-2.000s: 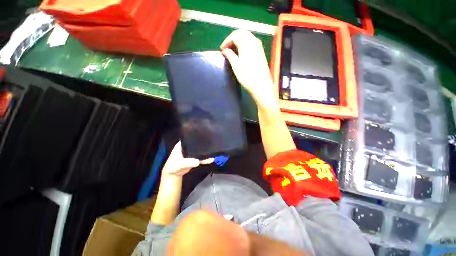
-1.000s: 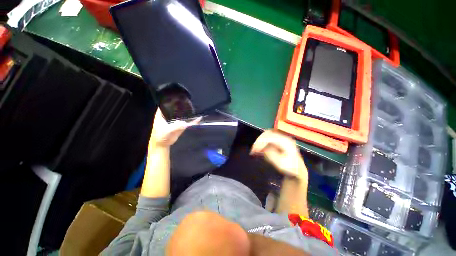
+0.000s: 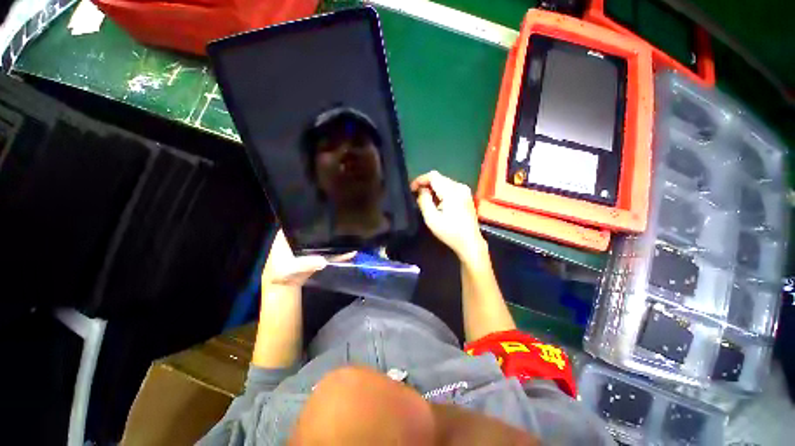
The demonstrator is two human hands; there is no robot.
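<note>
A tablet screen assembly (image 3: pixel 318 139) is held screen up over the bench edge, its glossy black face mirroring a person in a cap. My left hand (image 3: pixel 295 263) grips its near end at the left corner. A clear protective film (image 3: pixel 370 280) with a blue patch hangs at that near end. My right hand (image 3: pixel 443 205) is beside the tablet's lower right edge with fingers curled; whether it touches the edge is unclear. A tablet with its back open (image 3: pixel 573 122) lies in a red foam tray (image 3: pixel 641 144) at the right.
Clear blister trays (image 3: pixel 601 327) with small black parts are stacked at far right. A red foam stack (image 3: pixel 196 22) stands at the back left of the green bench (image 3: pixel 187 96). Black foam trays (image 3: pixel 105 209) are at left. A cardboard box (image 3: pixel 187 392) is below.
The tablet has turned more upright and now shows a head reflection. The film flap looks smaller than a second ago. My right hand has moved up from near the lap to the tablet's right edge.
</note>
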